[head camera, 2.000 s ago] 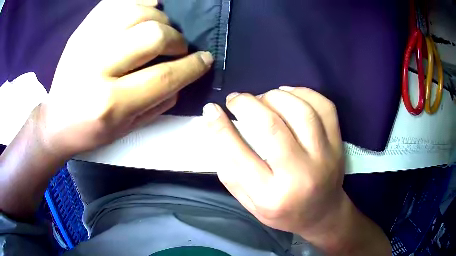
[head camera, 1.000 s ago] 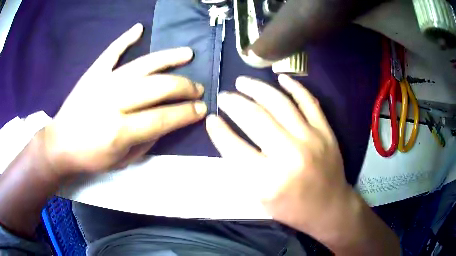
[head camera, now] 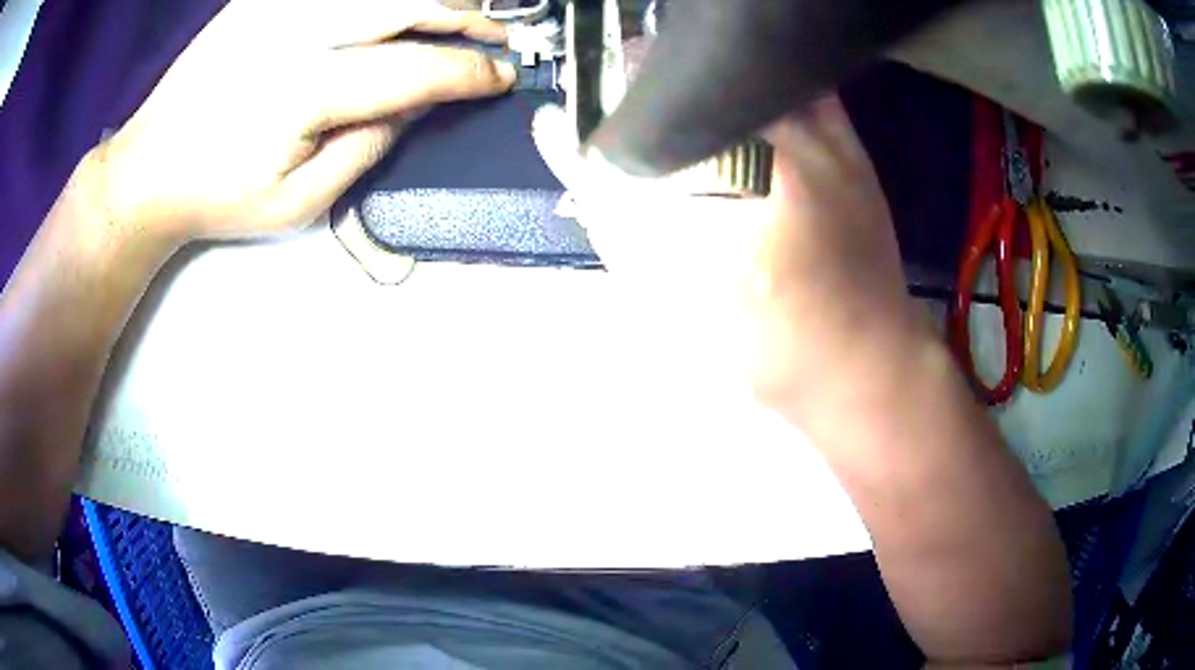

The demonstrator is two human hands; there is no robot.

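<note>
The dark purple garment panel [head camera: 79, 170] spreads at the upper left and also shows beyond my right wrist. A narrower dark piece [head camera: 459, 141] lies below the presser foot area [head camera: 531, 50] of the sewing machine. My left hand [head camera: 282, 118] lies on the fabric left of the presser foot, fingertips close to it, not visibly gripping. My right hand [head camera: 734, 236] is right of the needle area; the dark machine head [head camera: 773, 79] covers part of it and its finger posture is unclear. The speckled dark grey bed cover [head camera: 472, 223] shows below the fabric.
Scissors with red and yellow-orange handles [head camera: 1006, 308] lie on the white table [head camera: 433, 419] at the right. Small yellow-green snips [head camera: 1130, 343] lie beside them. A ribbed pale knob [head camera: 1111, 50] hangs upper right. A blue crate [head camera: 157, 589] is below the table's left edge.
Both hands have moved up, away from the table's front edge, with the fabric. The bed cover and more white table are now exposed. My right hand is now partly behind the machine head.
</note>
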